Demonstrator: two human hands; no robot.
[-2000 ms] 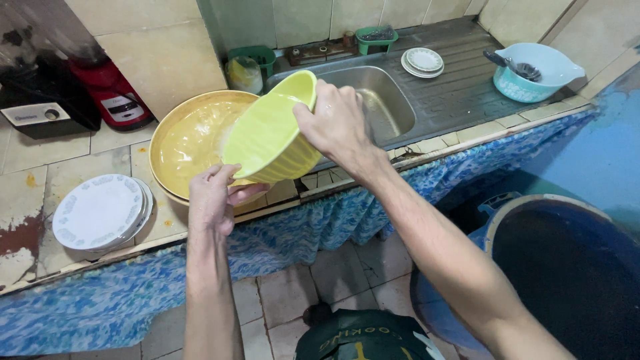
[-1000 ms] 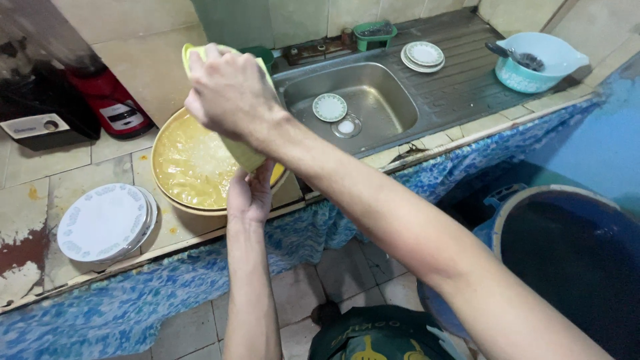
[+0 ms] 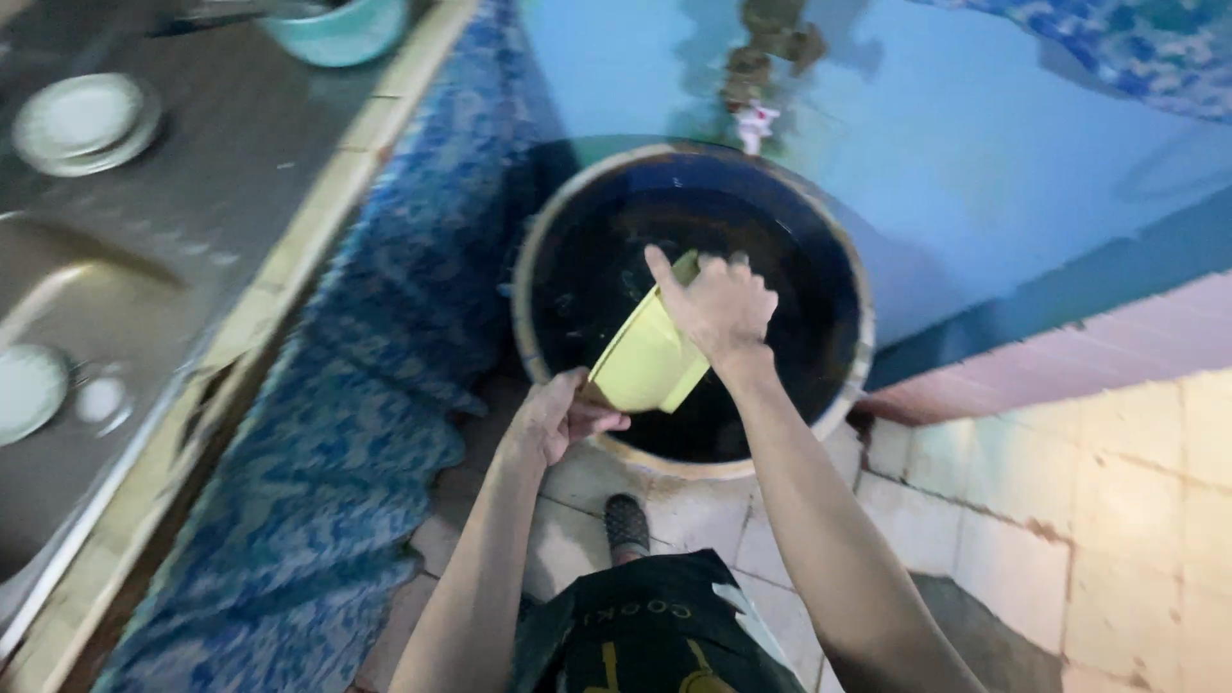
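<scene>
A light yellow plastic bowl [image 3: 650,356] is tilted on its side between my two hands, over a large round barrel [image 3: 525,318] holding dark water [image 3: 616,241]. My left hand [image 3: 563,416] grips its lower left rim, near the barrel's front left edge. At the bowl's upper right, my right hand [image 3: 717,300] holds the rim and side, with the thumb pointing up. The inside of the bowl is mostly hidden from view.
To the left, the steel sink [image 3: 125,298] holds a small plate [image 3: 27,393]; stacked small plates [image 3: 82,120] and a turquoise bowl [image 3: 337,34] stand beside it. A blue patterned curtain [image 3: 318,385] hangs below the counter. A blue wall [image 3: 905,144] rises behind the barrel.
My hands have carried the yellow bowl from above the large yellow basin on the counter to above the barrel. The view has swung right.
</scene>
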